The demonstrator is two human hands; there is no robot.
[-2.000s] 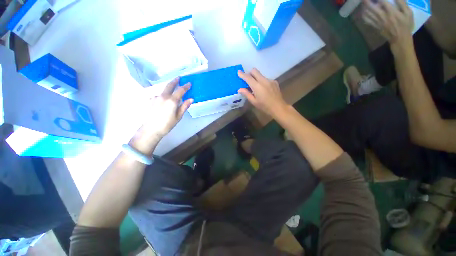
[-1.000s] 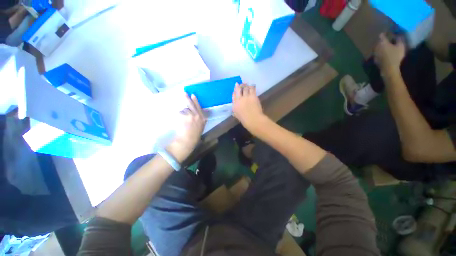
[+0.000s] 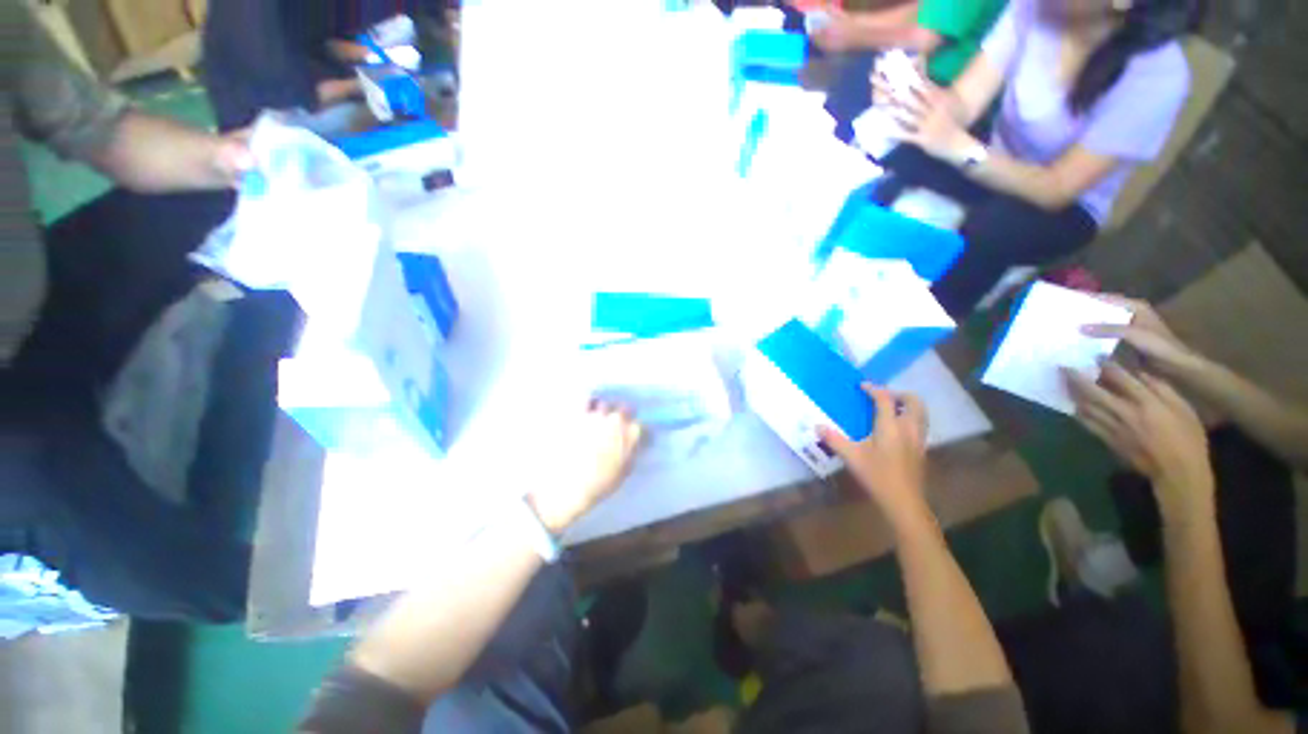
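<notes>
A closed blue-topped white carton (image 3: pixel 815 380) stands tilted in view near the table's front right edge. My right hand (image 3: pixel 885 442) grips its near right end, thumb on the white side and fingers on the blue top. An open white carton (image 3: pixel 663 384) with a raised blue flap (image 3: pixel 653 313) lies left of it. My left hand (image 3: pixel 585 462) is at the open carton's near left side, fingers bent. Glare and blur hide whether it holds the carton and what lies inside.
More blue-and-white cartons stand at right (image 3: pixel 878 308) and left (image 3: pixel 376 380) on the white table (image 3: pixel 352 538). A person at left holds a crinkled clear bag (image 3: pixel 294 201). Hands at right hold a white carton (image 3: pixel 1054 344). Other people sit across the table.
The view has tilted up, showing more people. The closed carton has moved right of the open one, in my right hand. My left hand has left it and moved to the open carton.
</notes>
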